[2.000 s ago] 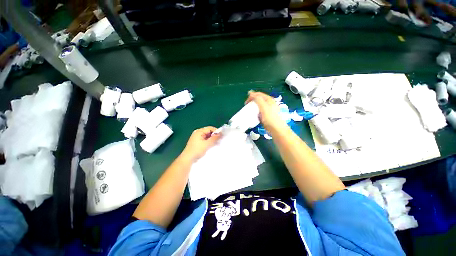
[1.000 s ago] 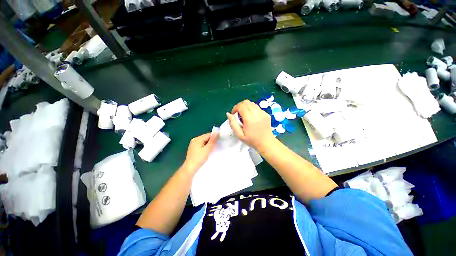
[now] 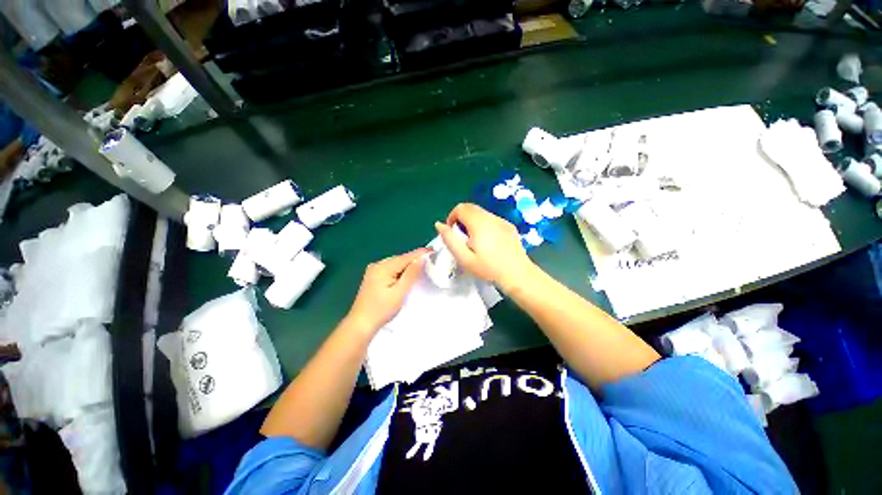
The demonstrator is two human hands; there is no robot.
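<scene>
A white cylindrical unit (image 3: pixel 444 265) is between my hands over the fanned stack of white foam sleeves (image 3: pixel 422 334), mostly hidden by my fingers; whether it is inside a sleeve I cannot tell. My right hand (image 3: pixel 481 246) is closed around its upper end. My left hand (image 3: pixel 385 284) pinches white material at its left side. Blue and white discs (image 3: pixel 527 207) lie loose just beyond my right hand. Several bare cylindrical units (image 3: pixel 274 248) lie in a group on the green bench to the left.
A grey rail (image 3: pixel 82 132) with a unit (image 3: pixel 137 161) on it is at left. A printed poly bag (image 3: pixel 224 367) lies at the left edge. The pale board (image 3: pixel 719 232) bears small fittings (image 3: pixel 613 179). Wrapped units (image 3: pixel 743 354) sit below it. Black trays (image 3: pixel 453 34) stand at the far side.
The cylindrical unit has come down and nearer, from above the sleeves to between both hands. My right hand has moved down and left with it. The view has shifted slightly.
</scene>
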